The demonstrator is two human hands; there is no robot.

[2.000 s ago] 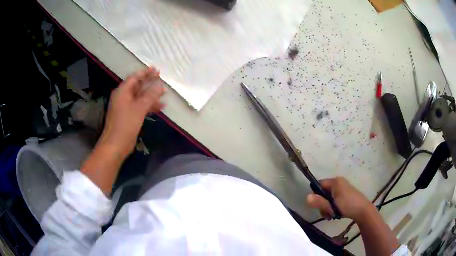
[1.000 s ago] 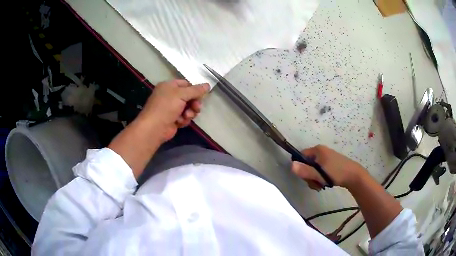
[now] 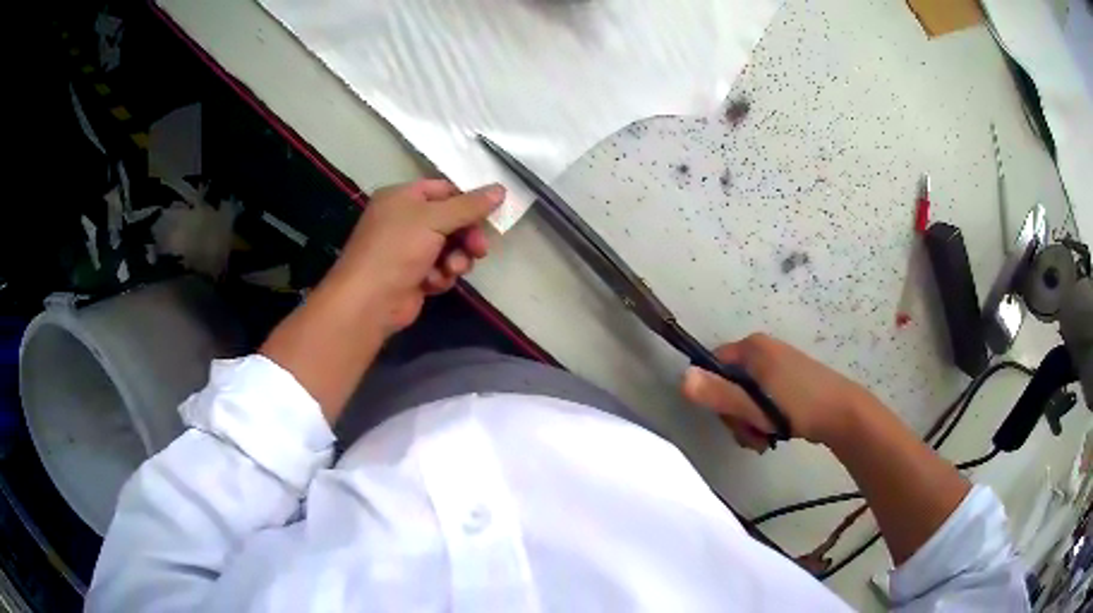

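The white fabric (image 3: 479,72) lies at the top, its pointed corner towards me. My left hand (image 3: 420,246) pinches this corner between thumb and fingers at the table's near edge. My right hand (image 3: 779,389) grips the black handles of the long shears (image 3: 611,269). The blades point up and left, and their tip lies over the fabric just beside my left fingertips. The blades look closed or almost closed. Whether fabric sits between them is hard to tell.
On the right are a red-tipped pen (image 3: 923,206), a dark bar weight (image 3: 955,297), a thin metal tool (image 3: 1000,180), a grey metal cutter (image 3: 1051,281) and black cords. A tan pattern piece (image 3: 944,12) is at top right. A pale bin (image 3: 90,413) and scraps are below left.
My left hand has moved right and taken the fabric corner. The shears have moved up and left, from the bare table onto the fabric near the corner.
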